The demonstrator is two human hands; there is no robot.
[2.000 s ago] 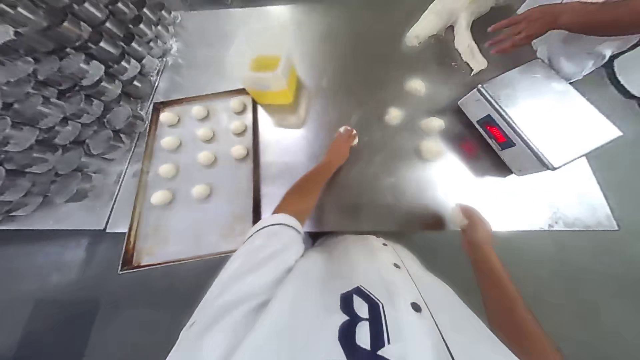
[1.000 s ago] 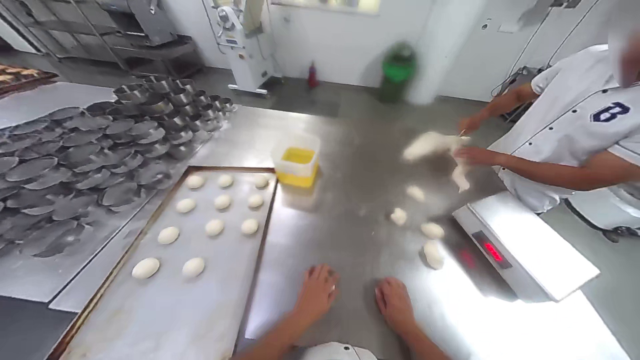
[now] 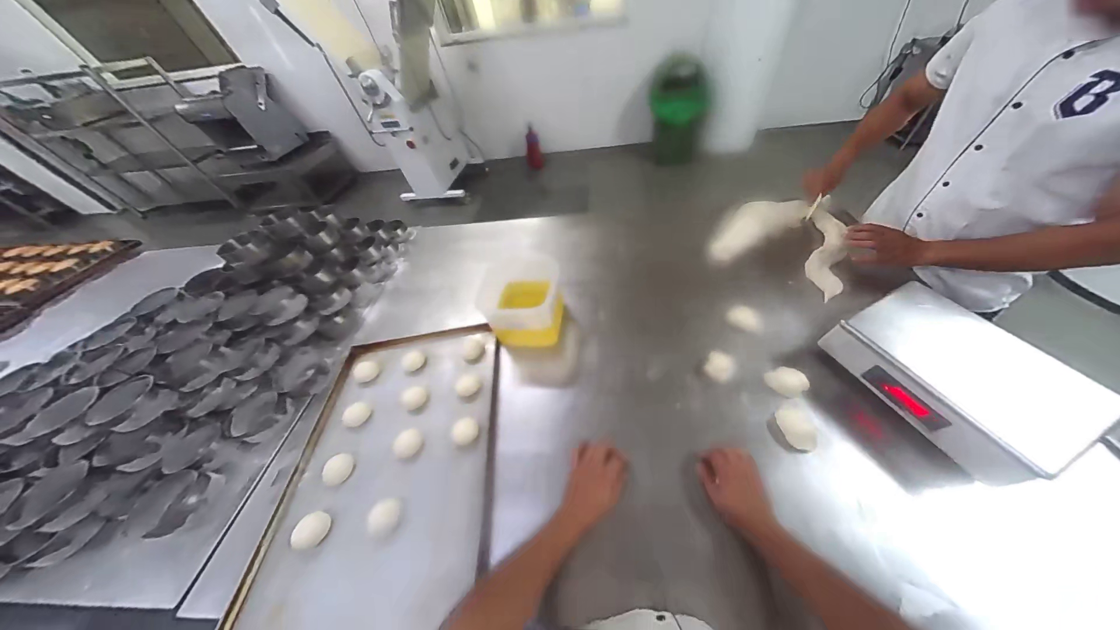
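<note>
My left hand (image 3: 597,479) rests on the steel table with its fingers curled down; whether anything is under them cannot be seen. My right hand (image 3: 731,483) lies opposite, also curled on the steel, its palm side hidden. Between the two is a gap of bare metal. Beyond my right hand are several rough dough pieces, among them one (image 3: 794,428) near the scale and another (image 3: 719,367) farther left. To the left of my left hand, a baking tray (image 3: 492,420) bears rows of round dough balls (image 3: 408,443).
A plastic tub of yellow liquid (image 3: 530,325) stands by the tray's far corner. A digital scale (image 3: 980,376) is at right. A co-worker's hand (image 3: 885,245) touches a long dough strip (image 3: 825,262); the other hand holds a small tool. Metal rings (image 3: 289,254) and molds (image 3: 122,411) are heaped at left.
The view has tilted up strongly. My right hand, at the table's near edge two seconds ago, now rests on the tabletop across from my left. The co-worker's hands are now both at the dough.
</note>
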